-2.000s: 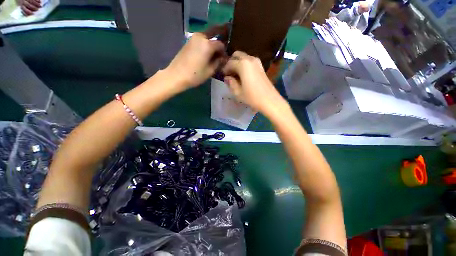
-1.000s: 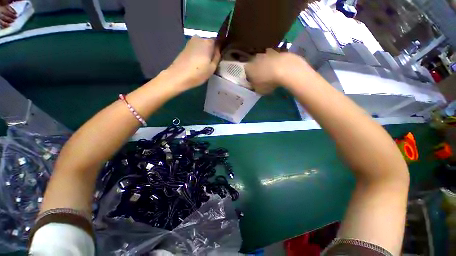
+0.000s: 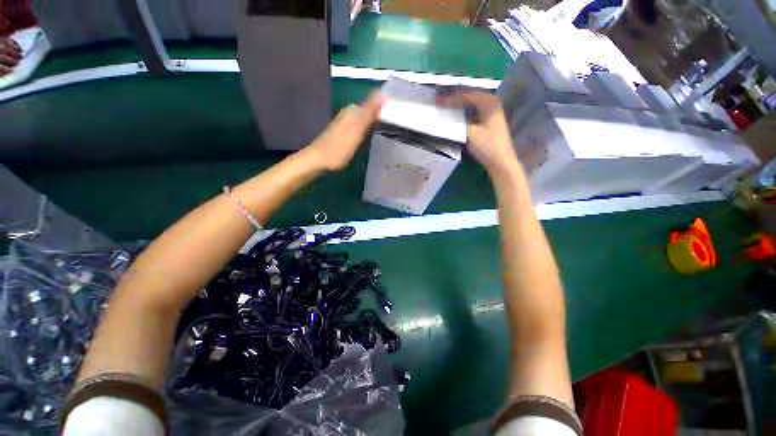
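Note:
A white gift box [image 3: 408, 173] stands upright on the green bench, faint drawing on its front. Its lid flap [image 3: 423, 111] is folded over the top, blurred, with a dark gap below its front edge. My left hand [image 3: 350, 134] is at the lid's left edge, my right hand [image 3: 482, 122] at its right edge; both hold the lid. The inside of the box is hidden. Black USB cables [image 3: 281, 315] lie in a loose pile nearer my body, between my forearms, partly on a clear poly bag [image 3: 340, 396].
Closed white boxes [image 3: 613, 149] stand in a row at right, white sheets [image 3: 562, 38] behind them. A tall grey carton [image 3: 286, 85] stands behind my left hand. Another cable bag [image 3: 51, 315] lies at left. An orange-yellow tape roll [image 3: 693, 249] is at right, a red bin [image 3: 625, 404] below. Another person's hand [image 3: 8, 55] shows far left.
The tall brown-sided flap has come down over the box top, covering the pale perforated product. My right hand has moved from the box mouth to the lid's right edge.

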